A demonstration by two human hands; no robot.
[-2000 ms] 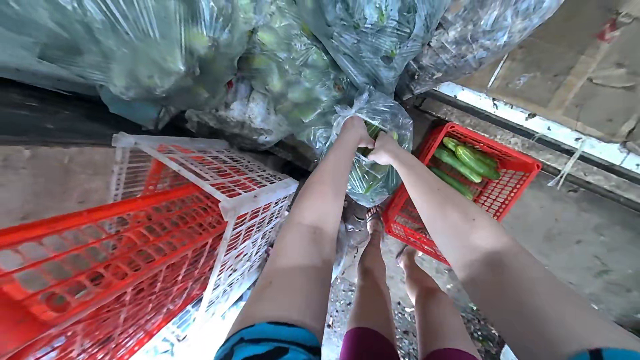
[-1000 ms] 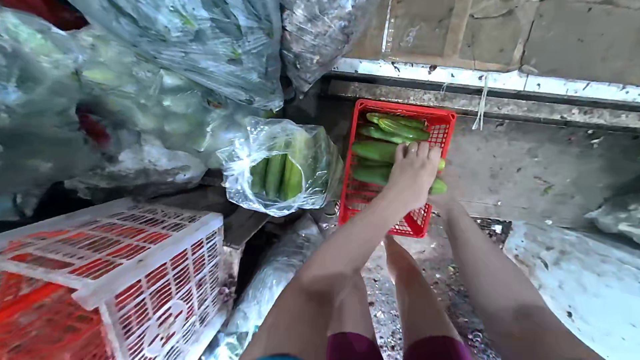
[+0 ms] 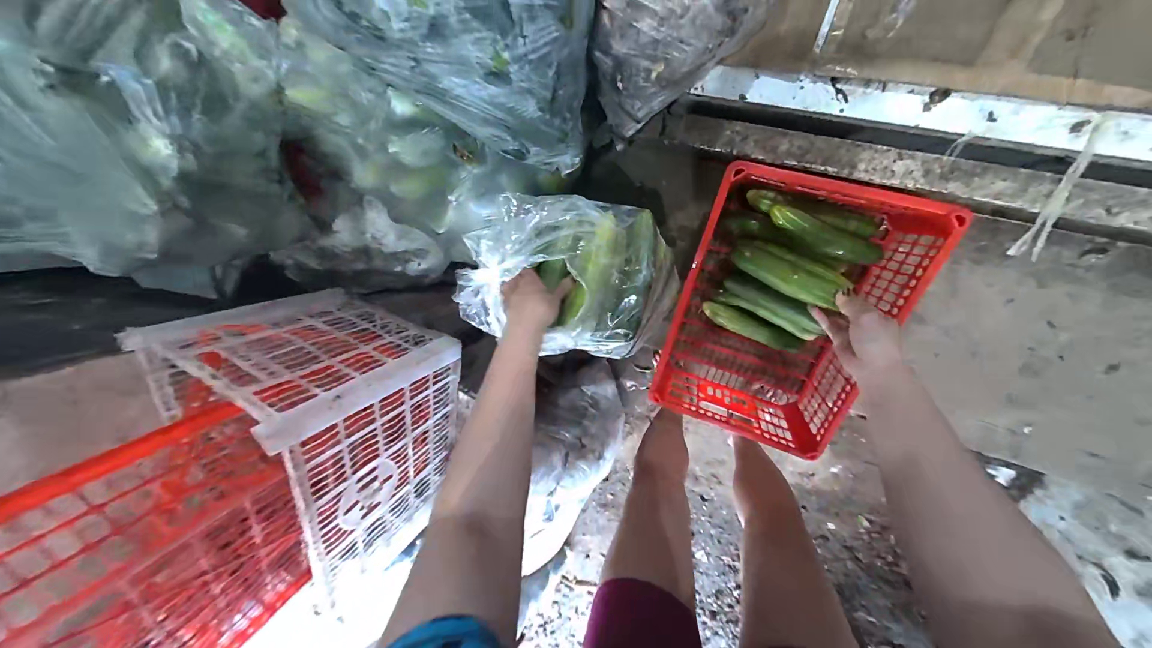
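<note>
My left hand [image 3: 534,300] reaches into the mouth of a clear plastic bag [image 3: 643,297] with several green cucumbers [image 3: 600,270] inside; its fingers touch a darker cucumber, and whether they grip it cannot be made out. To the right stands a red plastic crate [image 3: 693,360], where several cucumbers [image 3: 792,273] lie side by side. My right hand [image 3: 859,333] is over the crate's right side, with its fingertips at the ends of the cucumbers and its fingers slightly spread.
A white plastic crate [image 3: 360,432] and a larger red crate [image 3: 153,540] stand at the left. Big plastic bags of greenish produce [image 3: 387,135] fill the upper left. Along the upper right runs a concrete ledge [image 3: 855,157] with string [image 3: 1062,198] hanging over it. My legs are just below the crate.
Both hands were at the bag's knotted top two seconds ago. One second ago they were at the cucumbers in the crate; now my left hand is in the open bag.
</note>
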